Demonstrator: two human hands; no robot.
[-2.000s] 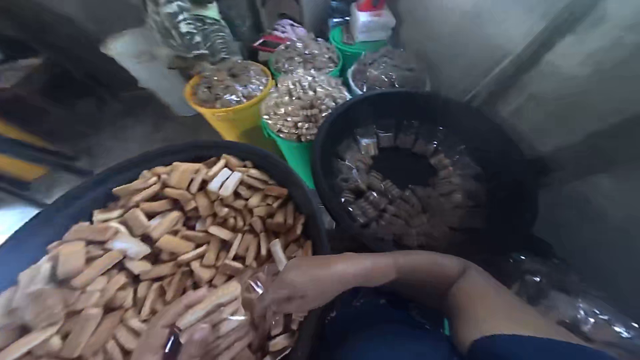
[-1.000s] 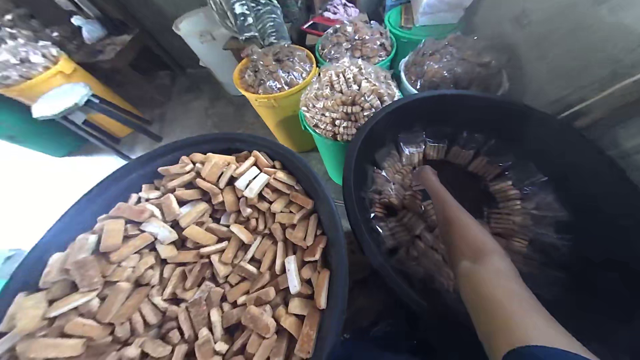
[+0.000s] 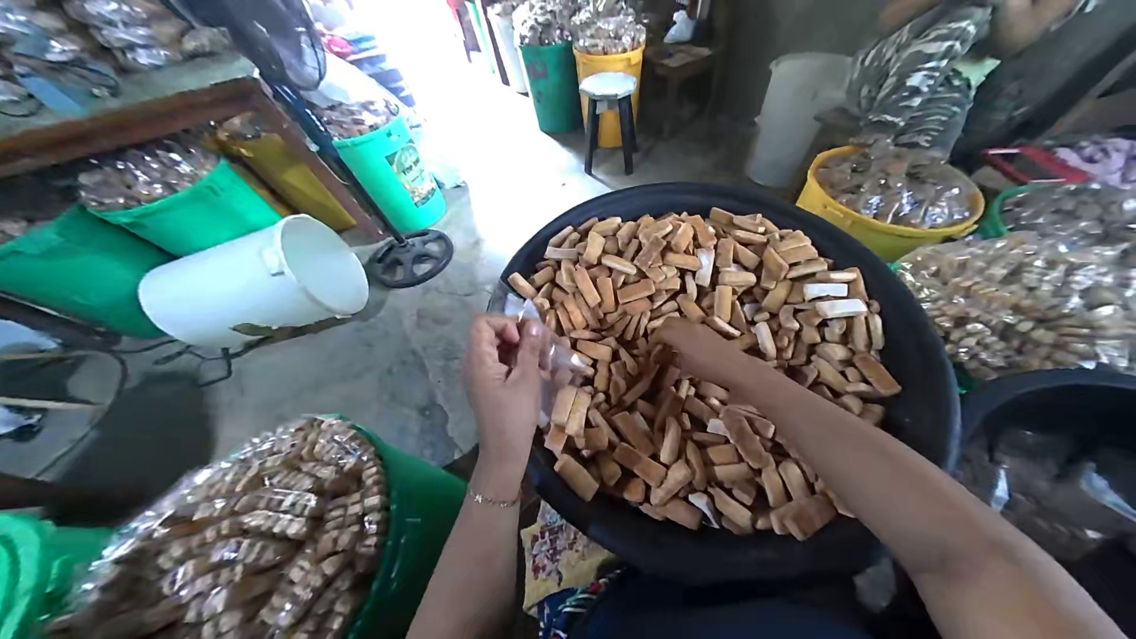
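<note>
A wide black tub (image 3: 927, 390) full of loose, toasted bread sticks (image 3: 635, 435) stands before me. At its left rim my left hand (image 3: 510, 373) pinches a clear plastic bag (image 3: 557, 359) between thumb and fingers; whether anything is inside the bag cannot be told. My right hand (image 3: 688, 346) reaches into the middle of the heap, its fingers partly hidden among the bread sticks, so its grip does not show. A few pale pieces lie among the browner ones.
A green bucket (image 3: 413, 524) of bagged bread stands at lower left, a white bucket (image 3: 213, 288) lies tipped beyond it. A fan base (image 3: 410, 259) and a stool (image 3: 609, 89) are farther back. Yellow bucket (image 3: 874, 231) and second black tub (image 3: 1012, 399) are right. A person's hand shows at top right.
My right hand has moved from the second black tub into the bread heap. My left hand, out of sight one second ago, now shows with a plastic bag. The view has swung left.
</note>
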